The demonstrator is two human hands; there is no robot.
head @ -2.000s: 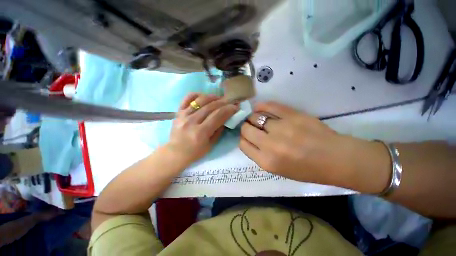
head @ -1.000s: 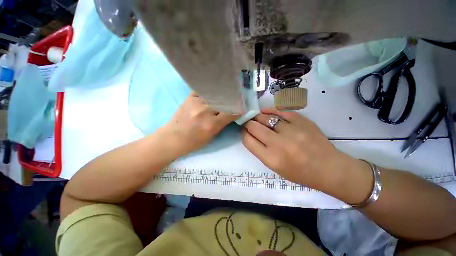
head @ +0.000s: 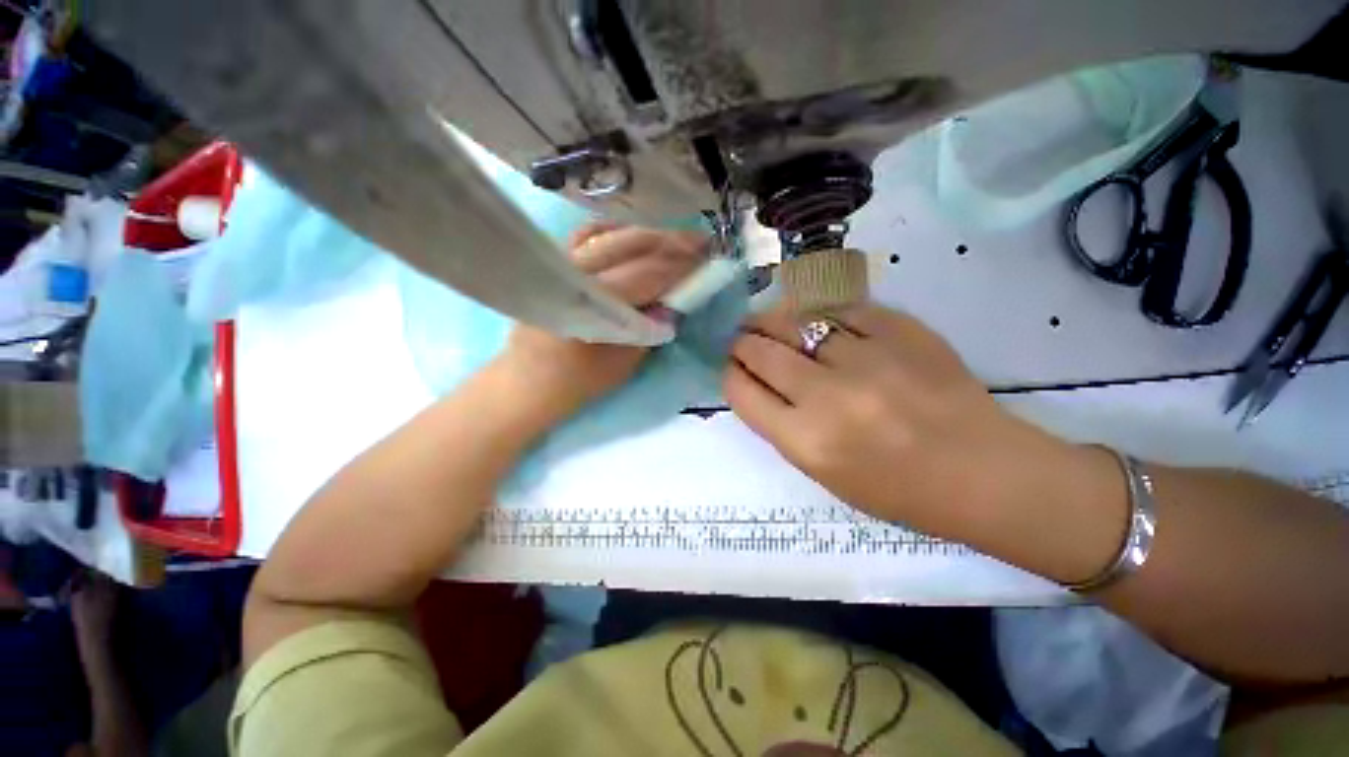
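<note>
A sheer pale aqua fabric piece lies under and between my hands, with a paler folded band at the fingertips, beside the needle area of the sewing machine. My left hand is on the fabric left of the needle, partly hidden behind the machine's pale curved part. My right hand has its fingertips on the fabric, just below the ribbed beige knob. The presser foot area is partly hidden by the machine head.
Black-handled shears and dark snips lie at right, with a pale green loop piece beside the shears. A measuring tape runs along the front edge. A red basket with aqua fabric stands at left.
The view has shifted and tilted. The band at my fingertips now slants, and more aqua fabric shows between my hands. My left hand is now partly covered by the machine's curved part.
</note>
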